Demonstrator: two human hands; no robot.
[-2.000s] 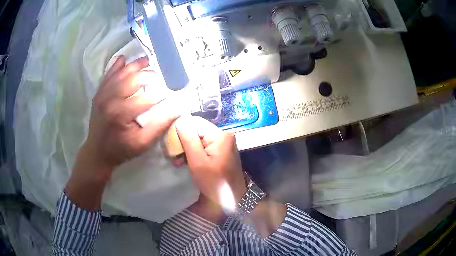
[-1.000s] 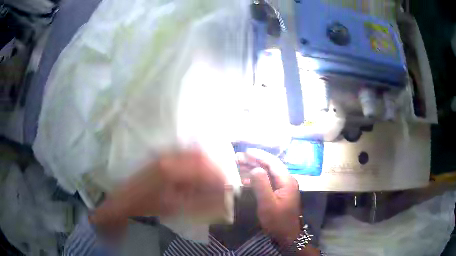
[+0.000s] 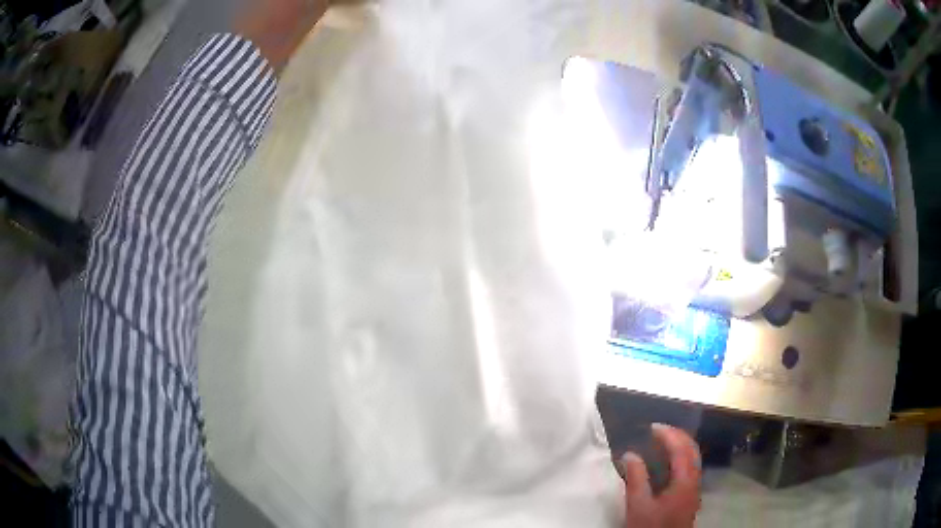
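Observation:
A large white garment piece (image 3: 413, 278) lies spread left of the sewing machine, from the top edge to the bottom edge. My left hand (image 3: 281, 26) is at the top left by the cloth's far edge. It is cut off by the picture's edge, so its grip cannot be told. My right hand (image 3: 666, 480) is low, below the machine bed's front edge, just right of the cloth. Its thumb and fingers are curled and apart, with no cloth visible between them. The needle area is lost in lamp glare beside the blue slide plate (image 3: 676, 335).
The blue and white sewing machine head (image 3: 825, 144) stands at the right with its grey-blue bar (image 3: 754, 196). The cream machine bed (image 3: 825, 382) ends above my right hand. More pale cloth (image 3: 846, 495) lies lower right. A white thread cone (image 3: 879, 23) is at top right.
My left hand has swung up and away to the top left, and the cloth now lies spread flatter. My right hand has left the slide plate and moved down and right. The view has shifted left.

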